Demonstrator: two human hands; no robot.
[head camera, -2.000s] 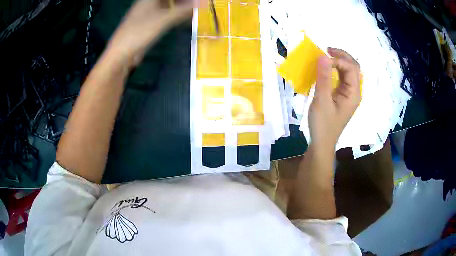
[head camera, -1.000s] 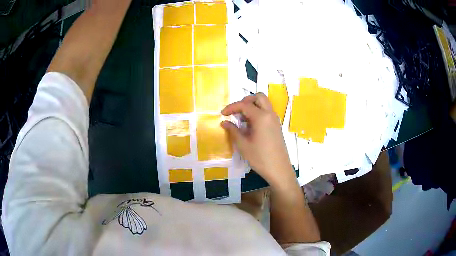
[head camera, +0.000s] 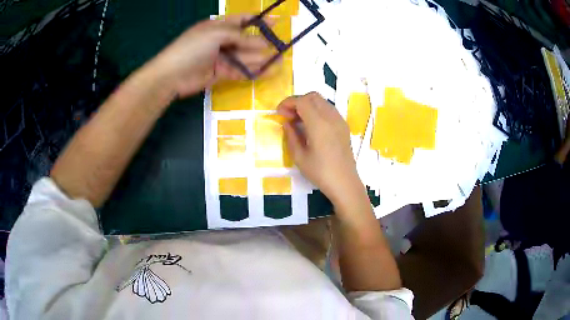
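My left hand (head camera: 234, 53) holds a black plastic frame (head camera: 282, 46) tilted above the upper part of the sticker sheet; it is slightly blurred. The frame is open, with a crossbar between two windows. My right hand (head camera: 315, 134) pinches the edge of a yellow piece (head camera: 270, 140) in the right column of the sheet; whether the piece is lifted free is hard to tell. The sticker sheet (head camera: 212, 200) is white-edged with two columns of yellow rectangles and lies in front of me. Its lowest windows show the dark green top.
A large white heap of cut-out sheets (head camera: 431, 69) lies at right, with loose yellow pieces (head camera: 405, 125) on it. Dark tangled frames (head camera: 37, 137) lie at left, more (head camera: 512, 69) beyond the heap. A brown cardboard box (head camera: 447, 250) is below the table edge. A person's dark clothing (head camera: 531, 206) shows at right.
My left hand has come back from the top edge of the view with a black frame. My right hand has let go its earlier yellow piece onto the heap and moved to the sheet.
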